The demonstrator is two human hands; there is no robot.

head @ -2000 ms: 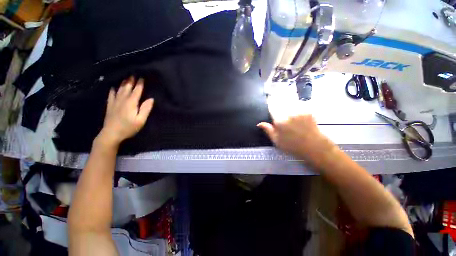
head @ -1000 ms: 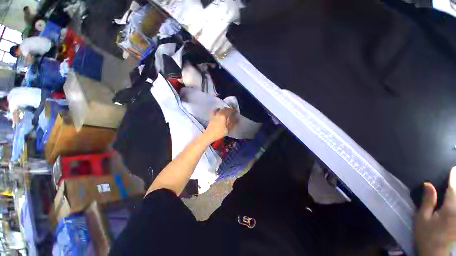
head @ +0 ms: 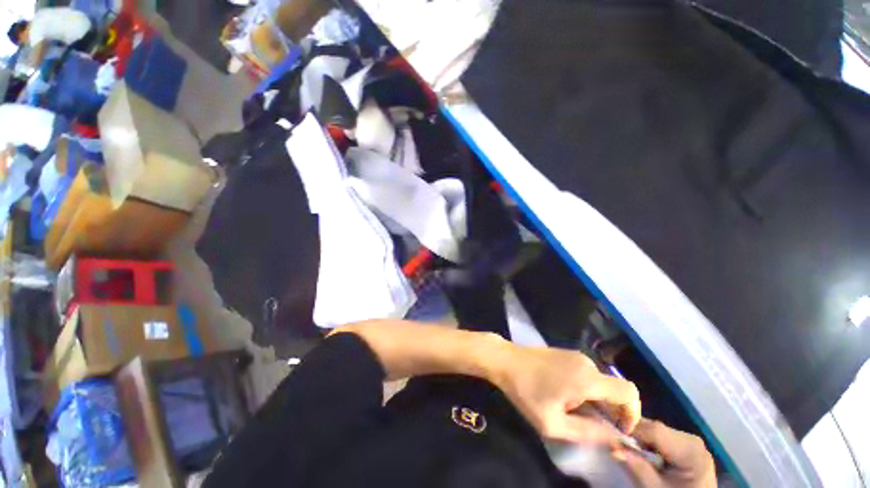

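Note:
My left hand and my right hand are close together at the bottom, just off the table's front edge. Their bent fingers pinch a small pale piece, partly hidden by the fingers and blurred. Its full shape cannot be told. The large black cloth lies on the sewing table, with a bright light spot at its right. Long white pieces hang or lie in a pile left of the table, below its level.
The pale table edge runs diagonally down to the right. Cloth scraps lie beside it. At left stand cardboard boxes, a red crate and blue bags. Part of a person shows at the top left.
The view has swung left from the machine. My left hand went from the black cloth down to the pale pieces, then across to my right hand, which has left the table.

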